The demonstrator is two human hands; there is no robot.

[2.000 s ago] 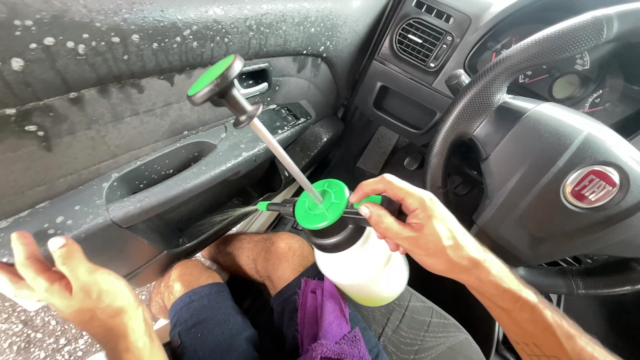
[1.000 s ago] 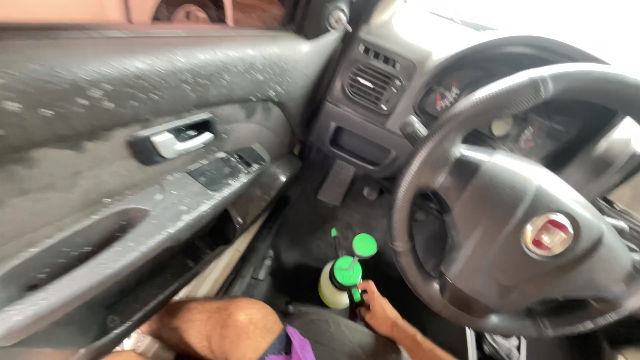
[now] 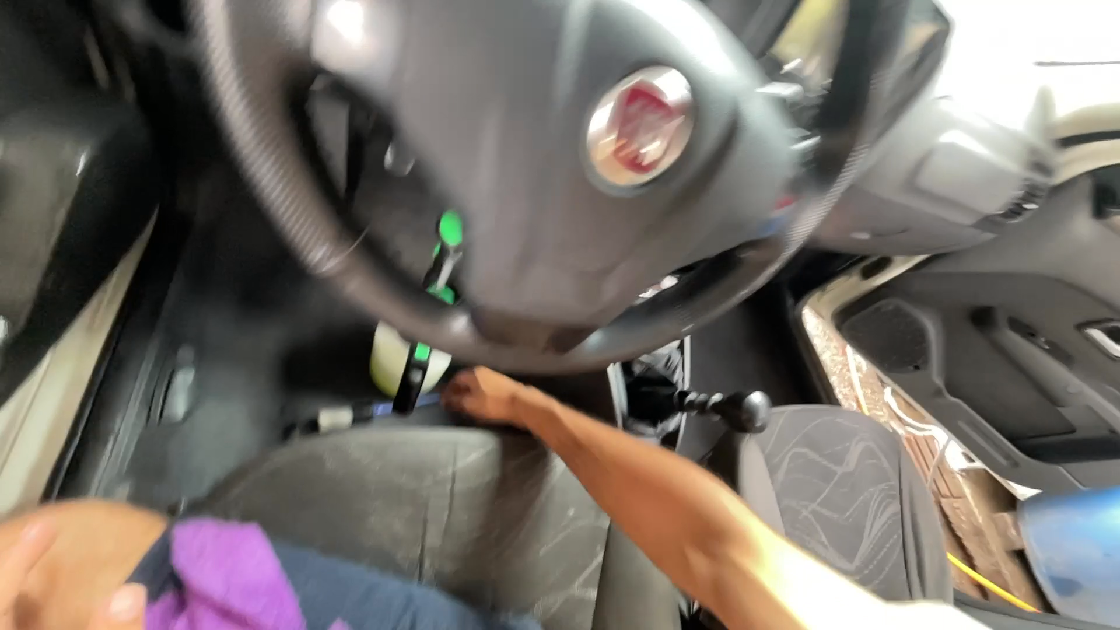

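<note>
My right hand (image 3: 477, 395) reaches down to the floor in front of the driver's seat. Its fingers are blurred, at the end of a slim blue and white object (image 3: 385, 409), and whether they grip it is unclear. Just left of that hand stands a pump spray bottle (image 3: 394, 360) with a pale body and green and black top, partly behind the steering wheel. My left hand (image 3: 66, 582), cut off by the lower left edge, shows spread fingertips holding nothing visible. A purple cloth (image 3: 229, 573) lies on my lap near it.
The steering wheel (image 3: 560, 350) overhangs the floor area. A gear lever (image 3: 744, 411) rises between the driver's seat (image 3: 376, 490) and the patterned passenger seat (image 3: 840, 499). Beyond the open passenger door (image 3: 989, 367) is a blue container (image 3: 1081, 547).
Two seconds ago my right hand held the sprayer over my lap, spraying at the door; now the sprayer stands in the footwell, with that hand beside it. The view has swung right.
</note>
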